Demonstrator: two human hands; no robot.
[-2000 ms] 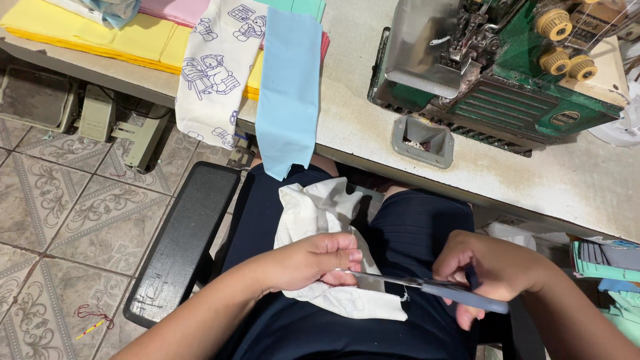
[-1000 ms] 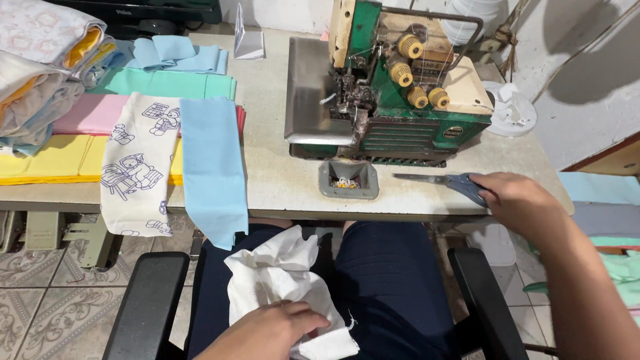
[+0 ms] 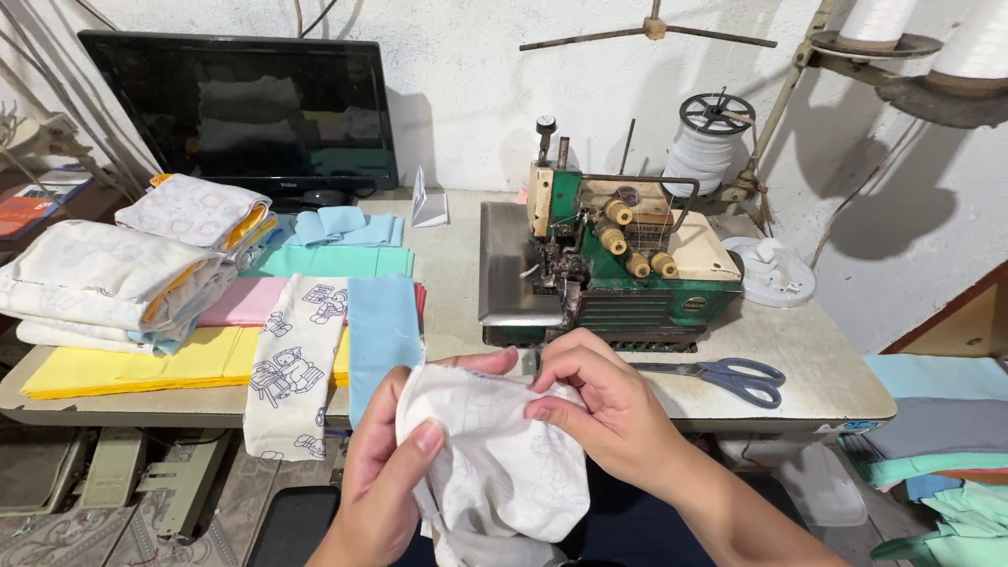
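A white cloth piece [image 3: 504, 465] with a faint print is held up over my lap, in front of the table edge. My left hand [image 3: 394, 457] grips its left edge, thumb on top. My right hand [image 3: 602, 402] pinches its upper edge between thumb and fingers. Just beyond my right hand, scissors with blue-grey handles [image 3: 740, 379] lie on the table, their blades partly hidden. Behind them stands a green overlock sewing machine [image 3: 638, 303] with several yellowish tension knobs. A printed white fabric strip [image 3: 291, 370] and a light blue strip [image 3: 383, 339] hang over the front edge, left of my hands.
Folded printed cloths [image 3: 102, 276] are piled at the left, beside yellow fabric [image 3: 157, 366], with pink and mint green fabric behind. A black monitor [image 3: 244, 118] stands against the wall. Thread cones [image 3: 874, 20] are at the upper right. More stacked fabric [image 3: 929, 402] lies at the lower right.
The scissors, in my right hand in the earlier frames, now lie let go on the table. My right hand has come back to the white cloth, now raised from my lap. The view has tilted up.
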